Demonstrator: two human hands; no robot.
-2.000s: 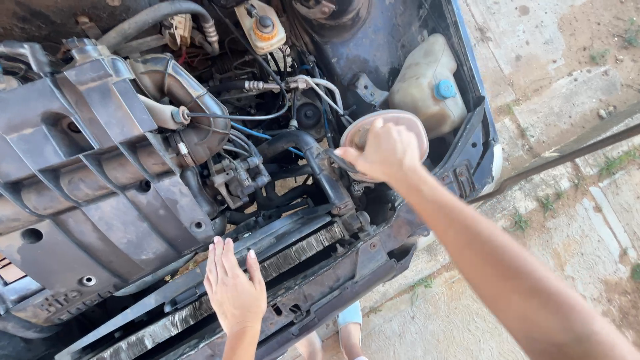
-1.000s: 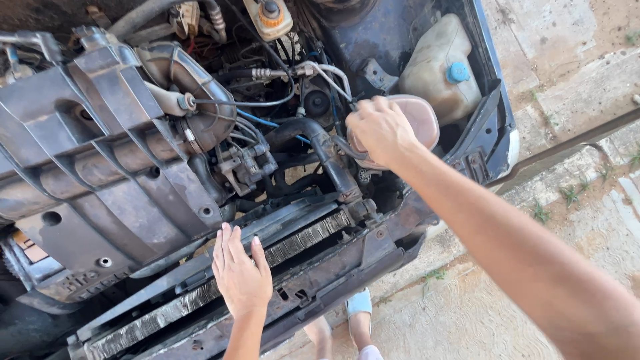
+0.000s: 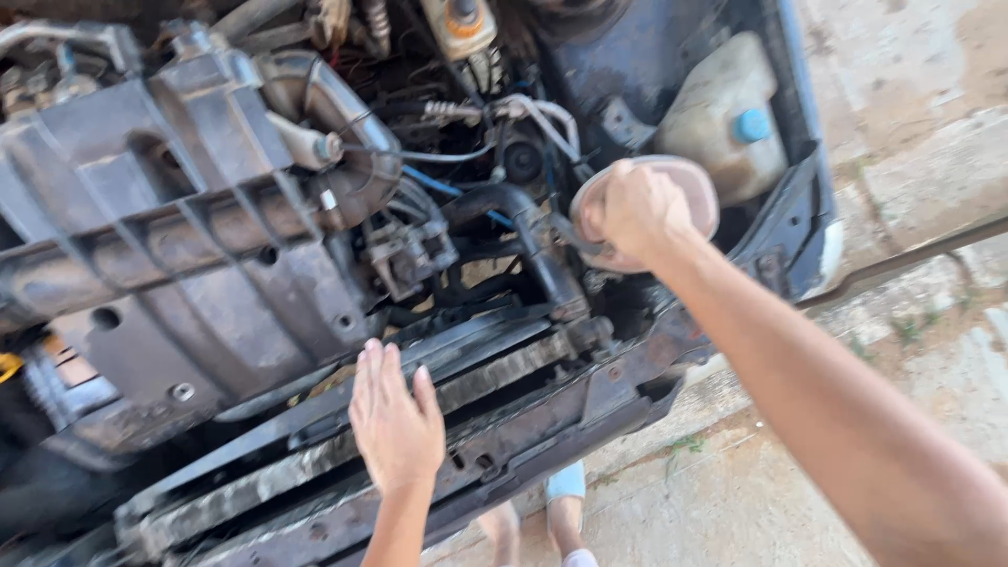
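My right hand [image 3: 639, 206] is closed at the near left side of a translucent pinkish plastic container [image 3: 693, 189], which sits in the front corner of a car's engine bay. A dark hose end runs beside the fingers; what exactly the fingers grip is partly hidden by the hand. My left hand [image 3: 398, 425] lies flat with its fingers extended over the top edge of the radiator [image 3: 504, 378], holding nothing. A black coolant hose [image 3: 539, 252] curves between the two hands.
The ribbed engine cover [image 3: 213, 291] fills the left. A whitish fluid reservoir with a blue cap [image 3: 752, 126] stands at the right, by the fender. A reservoir with an orange neck [image 3: 461, 27] is at the top. The rusty front crossmember [image 3: 543, 433] runs below the radiator.
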